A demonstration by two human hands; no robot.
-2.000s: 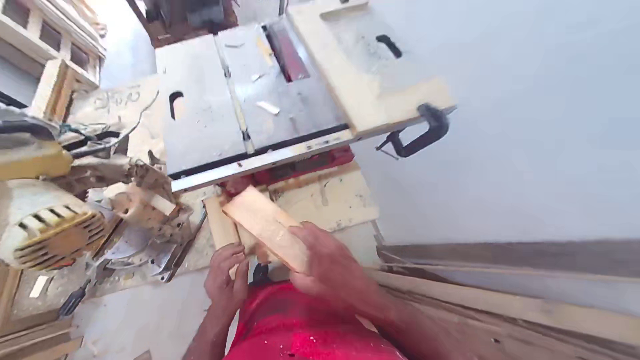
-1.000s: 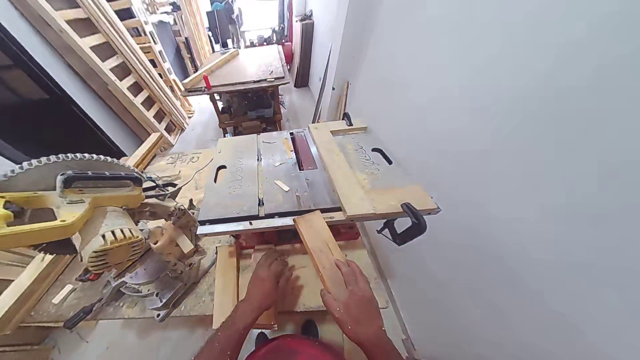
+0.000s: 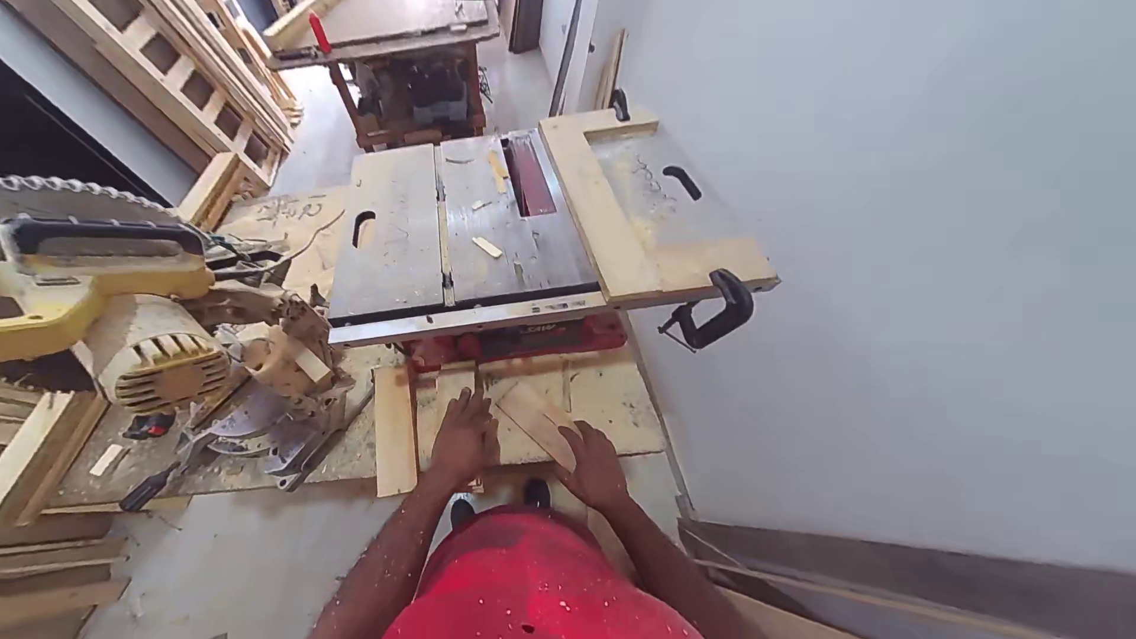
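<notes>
My right hand (image 3: 592, 461) grips the near end of a short wooden board (image 3: 535, 419), which slants over the plywood bench top in front of me. My left hand (image 3: 464, 437) lies on another wooden piece (image 3: 456, 382), partly hidden under it; whether the fingers grip it I cannot tell. To its left lies a separate narrow board (image 3: 395, 432). Beyond both hands stands a table saw (image 3: 497, 231) with a red body and thin offcuts on its metal top. An L-shaped wooden frame (image 3: 621, 240) is held on its right side by a black C-clamp (image 3: 721, 311).
A yellow miter saw (image 3: 164, 346) with a toothed blade stands close on the left. A white wall (image 3: 887, 266) runs along the right. Stacked lumber (image 3: 62, 577) lies at lower left, and wooden frames (image 3: 177, 80) lean at upper left. Farther off is a workbench (image 3: 399, 31).
The board in my right hand has moved down from the table saw's front edge to over the bench top. One second ago the left hand was also low, near the wooden pieces.
</notes>
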